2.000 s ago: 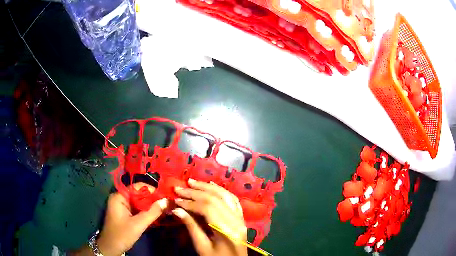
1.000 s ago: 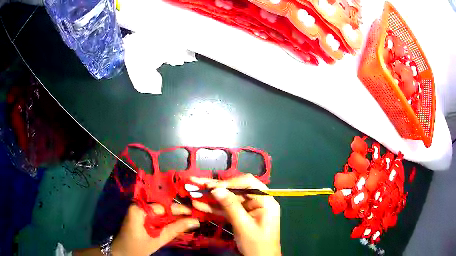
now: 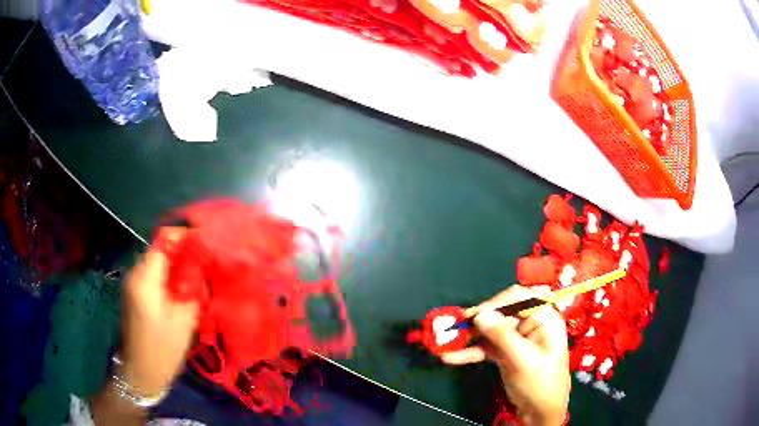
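My left hand (image 3: 154, 312) grips the red moulded sheet (image 3: 250, 283) at its left edge; the sheet is blurred and lifted, with open holes at its right side. My right hand (image 3: 528, 349) holds a yellow-handled tool (image 3: 574, 291) like a pen, its dark section toward the left. At its fingertips is a small red piece with a white patch (image 3: 434, 334), held by fingers and tool tip. The pile of loose red pieces (image 3: 628, 312) lies on the green tabletop just right of my right hand.
An orange perforated basket (image 3: 574, 96) with red and white pieces stands on the white covering (image 3: 499, 137) at upper right. A stack of red moulded sheets (image 3: 399, 25) lies at the top. A crinkled clear bottle (image 3: 104, 58) and white scrap (image 3: 191, 100) are at upper left.
My right hand has moved right, away from the sheet, with the tool and a separate red piece. My left hand has moved left and up with the sheet. The view has shifted slightly.
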